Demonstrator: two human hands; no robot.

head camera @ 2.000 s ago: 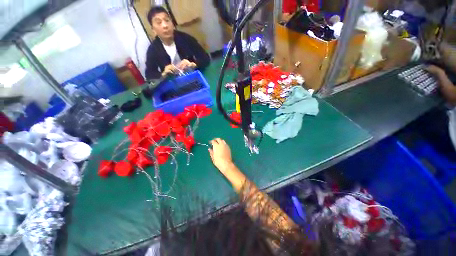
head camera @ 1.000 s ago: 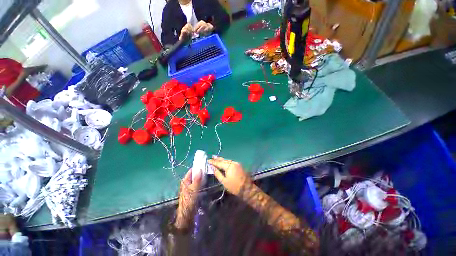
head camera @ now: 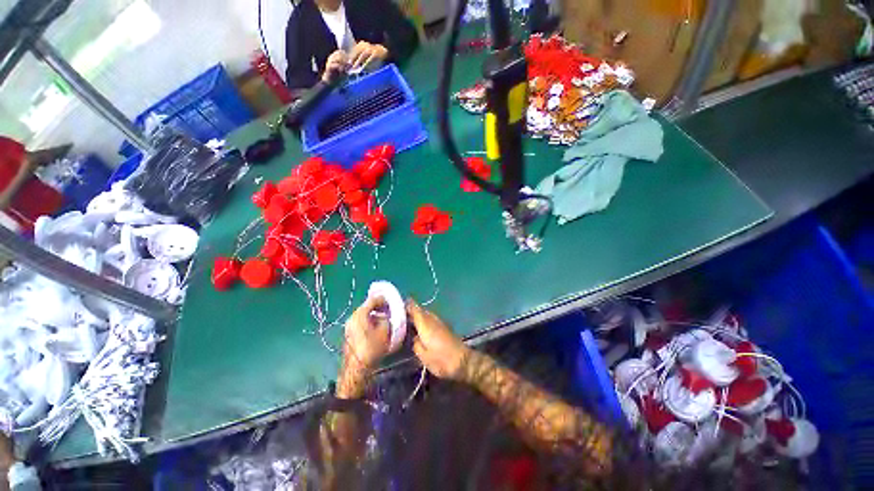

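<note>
My left hand [head camera: 364, 336] holds a white round housing [head camera: 391, 305] on edge, above the green bench top [head camera: 508, 278] near its front edge. My right hand [head camera: 436, 343] is close beside the housing's right side, fingers closed together. A thin cord [head camera: 434, 273] runs from a red cap [head camera: 431, 221] on the bench down to my right fingers, which seem to pinch it. A white cable hangs below my hands. A pile of red caps [head camera: 311, 197] with thin cords lies beyond my hands.
The hanging power driver [head camera: 506, 125] is beyond and right, near a grey-green cloth [head camera: 609, 158]. A blue crate [head camera: 364, 115] and a person [head camera: 350, 43] are across the bench. White housings [head camera: 57, 297] pile left. Finished units [head camera: 704, 384] fill a bin near right.
The housing came into my left hand, and since the last frame has turned to show its round rim. A red cap with its cord has come away from the pile. The driver looks shifted left.
</note>
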